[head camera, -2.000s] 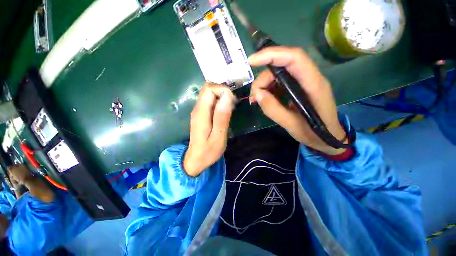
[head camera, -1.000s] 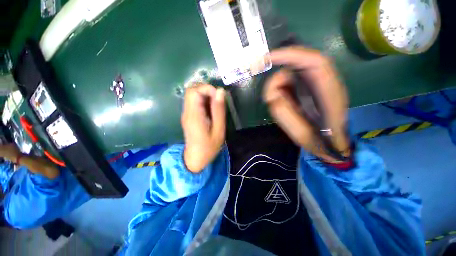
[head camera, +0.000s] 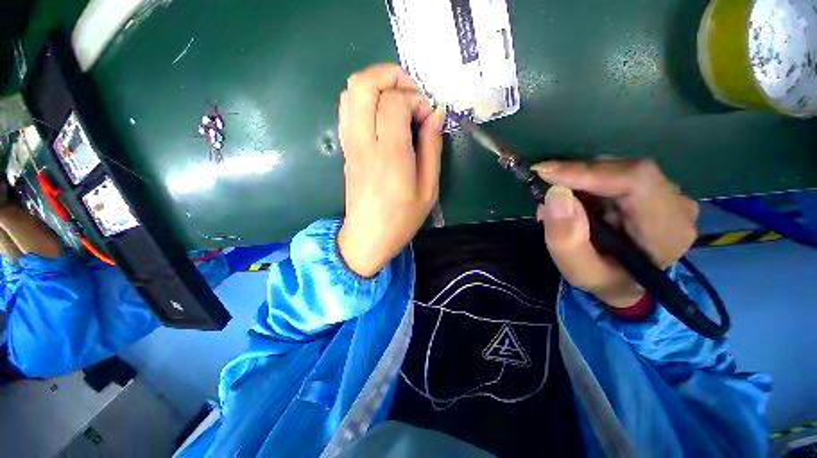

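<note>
The phone assembly [head camera: 475,76], a white-silver rectangle, lies on the green mat, its far end cut off by the top edge. My right hand [head camera: 618,224] holds the soldering iron [head camera: 618,248] like a pen, its tip at the small sub-board [head camera: 457,118] on the phone's near end. My left hand [head camera: 391,156] is at the phone's near left corner, thumb and finger pinched close to the sub-board; what they pinch is too small to tell. A loose pile of small components [head camera: 212,130] lies on the mat to the left.
A yellow-green tape roll [head camera: 727,54] stands at the upper right. A long black tray [head camera: 134,215] with two bright rectangles is at the left, beside red-orange handles [head camera: 55,199] and another person's hand and blue sleeve [head camera: 72,313]. The mat's near edge runs before my body.
The iron, pointing up past the phone earlier, now has its tip at the sub-board. My left hand has moved up to the phone's corner. The phone and tape roll appear further right.
</note>
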